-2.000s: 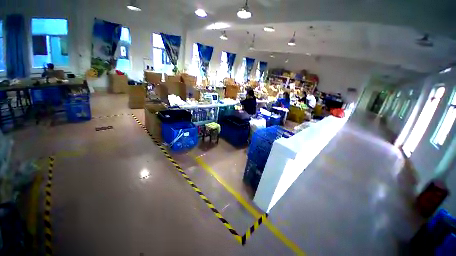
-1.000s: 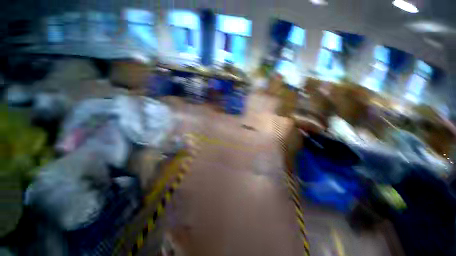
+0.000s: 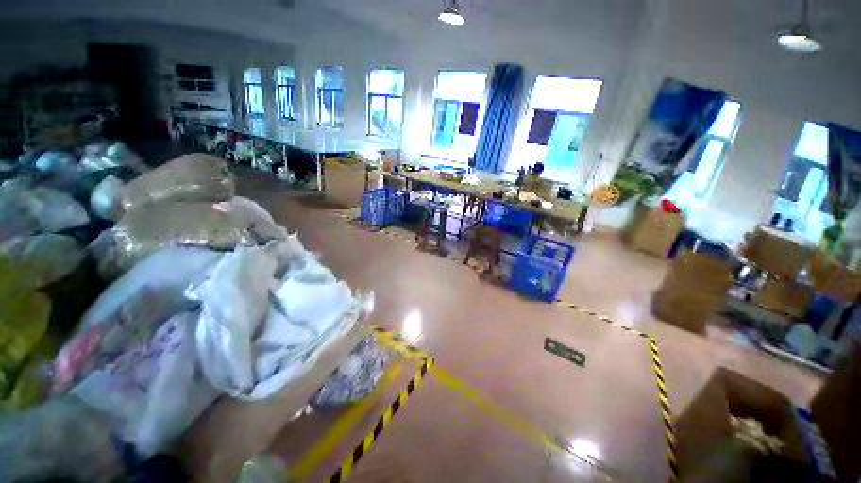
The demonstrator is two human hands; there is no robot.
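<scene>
Neither of my hands is in the picture. Nearest in front on the left lies a heap of stuffed sacks, with a white sack [image 3: 269, 316] on its right side and tan sacks [image 3: 179, 184] behind it. An open brown carton [image 3: 703, 424] with pale pieces inside stands at the lower right, cut off by the edge. Across the hall is a long brown-topped work table [image 3: 453, 181] with small items on it. A blue plastic crate [image 3: 543, 268] stands at its near right end.
Black-and-yellow floor tape [image 3: 382, 429] runs beside the sacks, and more [image 3: 661, 401] by the carton. Stools [image 3: 483, 247] stand at the table, and a person's dark head [image 3: 537, 169] shows behind it. A closed brown carton [image 3: 694, 290] stands at right. A long pale table [image 3: 321, 140] stands farther back.
The view has swung left, from the aisle and white partition to the sacks and far table. The blur of one second ago has mostly gone. No hands show in the earlier frames either.
</scene>
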